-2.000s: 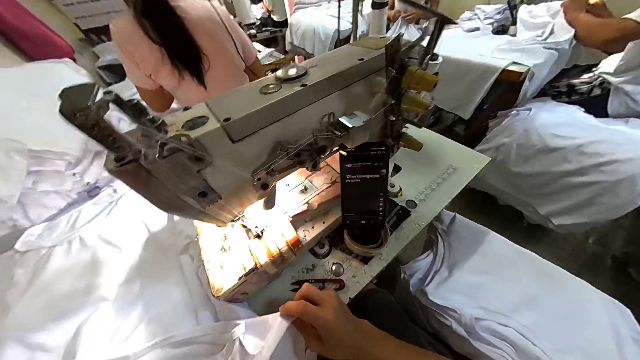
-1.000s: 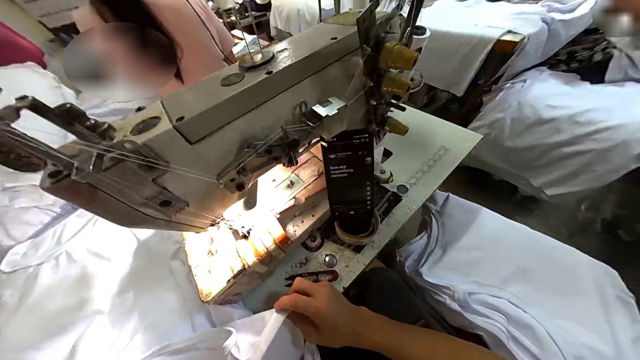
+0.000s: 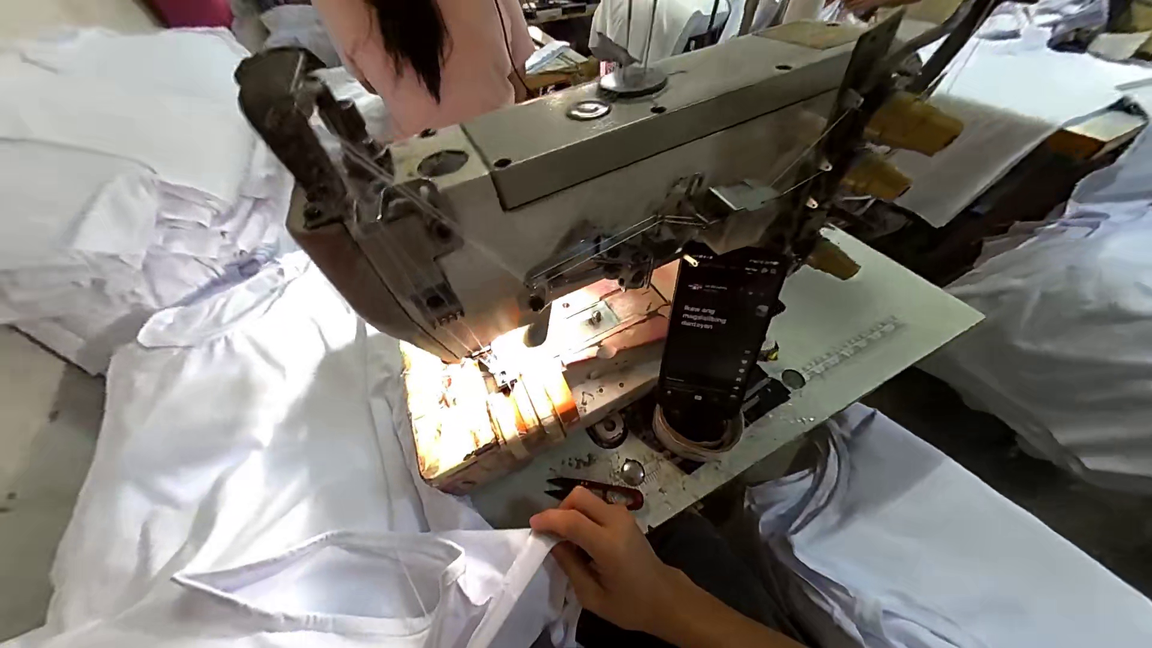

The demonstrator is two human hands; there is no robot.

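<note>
My right hand (image 3: 612, 562) pinches the edge of a white garment (image 3: 333, 585) at the bottom centre, between thumb and fingers. The garment's opening with a seamed rim lies spread to the left of that hand. Just beyond my fingertips, red-handled thread snips (image 3: 598, 493) rest on the machine table. Above stands an industrial sewing machine (image 3: 576, 198), its lamp lighting the needle area and the taped bed (image 3: 490, 414). No part of my left hand shows.
A phone (image 3: 720, 333) stands upright in a round holder (image 3: 697, 441) right of the bed. White garments are piled at the left (image 3: 135, 162) and lower right (image 3: 945, 540). A person in pink (image 3: 423, 54) is beyond the machine. Thread tension knobs (image 3: 913, 121) project at the right.
My right hand keeps its pinch on the white cloth. More of the garment's rimmed opening shows at the bottom now. The view has shifted slightly.
</note>
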